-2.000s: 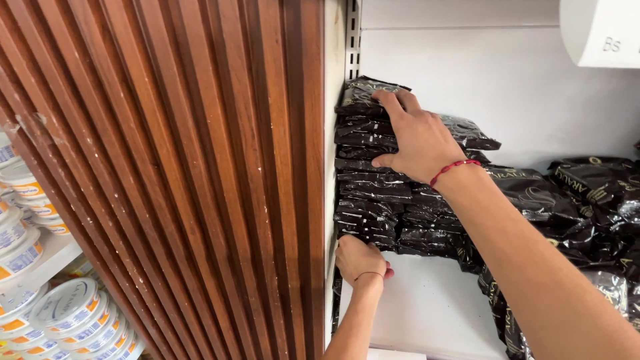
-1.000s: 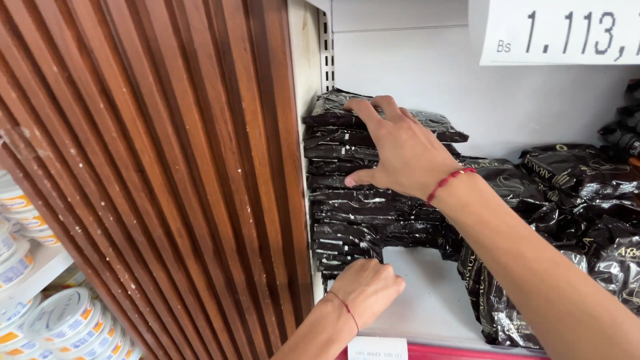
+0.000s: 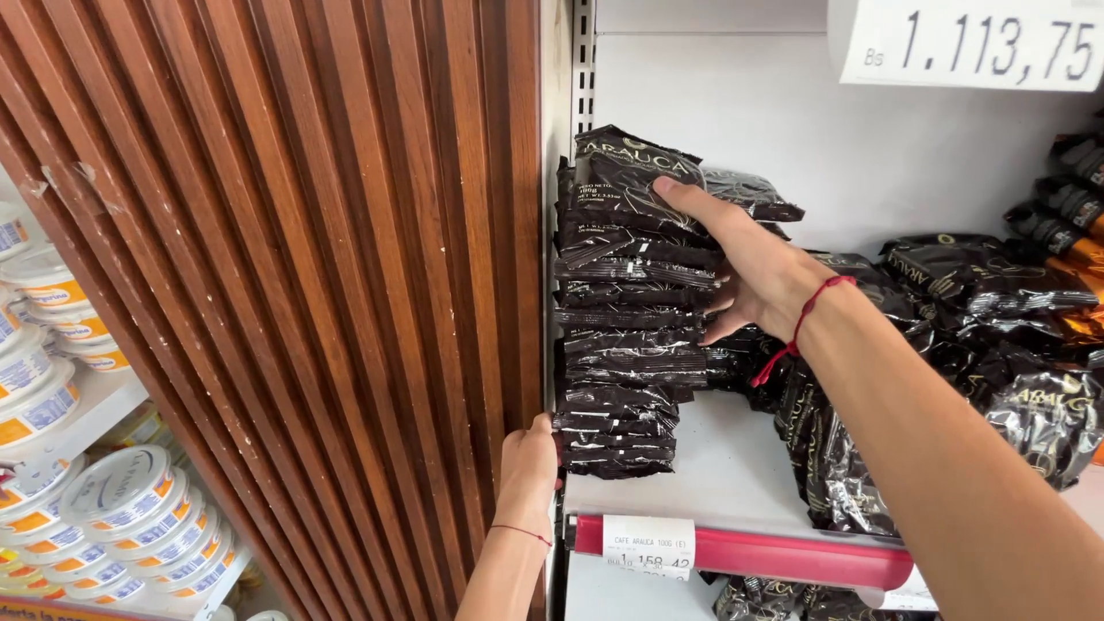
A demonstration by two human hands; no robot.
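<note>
Black foil coffee bags (image 3: 634, 354) stand in a tall stack on the white shelf (image 3: 724, 457), close against its left side. My right hand (image 3: 746, 259), with a red cord bracelet at the wrist, touches the stack's upper right: the thumb lies on the top bag (image 3: 638, 177), the other fingers on the right side, partly hidden. My left hand (image 3: 533, 457), with a thin cord at the wrist, is at the lower left side of the stack; its fingertips are hidden behind the bags' edge. More black bags (image 3: 957, 285) lie in a heap to the right.
A slatted brown wood panel (image 3: 345, 259) borders the shelf on the left. A red price rail (image 3: 776, 556) with a paper label runs along the shelf's front edge. A price sign (image 3: 975, 43) hangs at the upper right. Stacked round plastic tubs (image 3: 121, 492) stand at the far left.
My left hand has moved from the front of the stack's bottom to its left side. My right thumb now lies on the face of the top bag, which tilts toward me.
</note>
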